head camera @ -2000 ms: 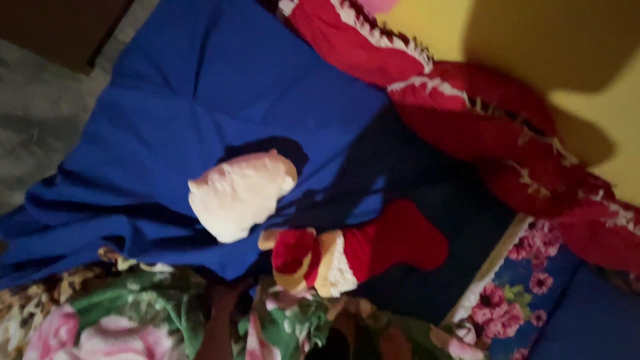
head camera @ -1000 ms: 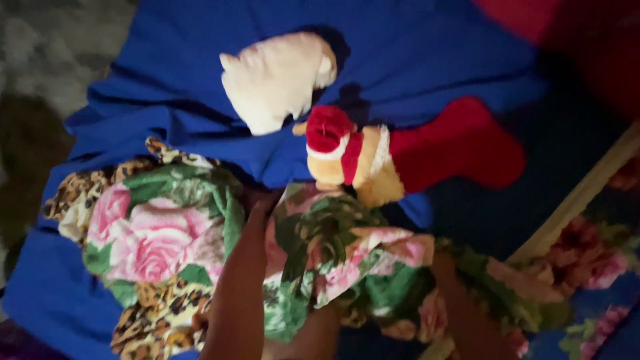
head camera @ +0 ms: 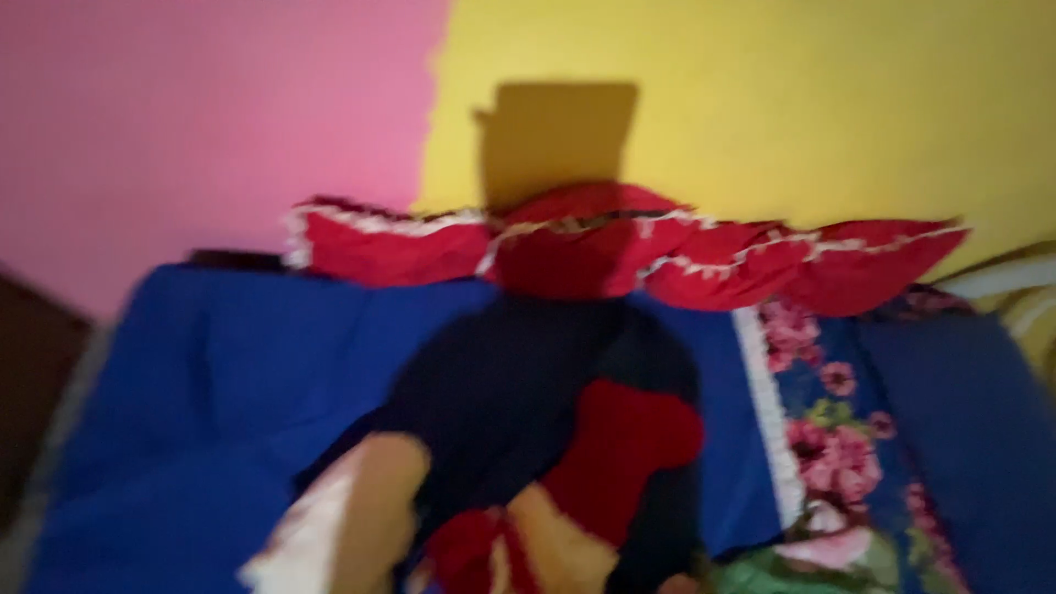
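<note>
At the bottom edge, right of centre, a small bit of skin shows beside a green floral cloth (head camera: pixel 825 565); which body part it is, I cannot tell. Neither of my hands can be made out. A plush toy with a red hat (head camera: pixel 466 544) and a red body (head camera: pixel 619 445) lies on the blue bed sheet (head camera: pixel 239 363). Left of it is a cream plush or cushion (head camera: pixel 346 511), cut off by the lower edge. The picture is blurred.
Red cloths with white lace trim (head camera: pixel 726 264) lie along the far edge, against a pink and yellow wall (head camera: pixel 784 99). A floral border (head camera: pixel 833 445) runs down the right side. A dark shadow falls over the middle. A brown object (head camera: pixel 33 388) stands at left.
The view has swung up towards the wall. The arms and most of the floral cloth seen one second ago are out of frame.
</note>
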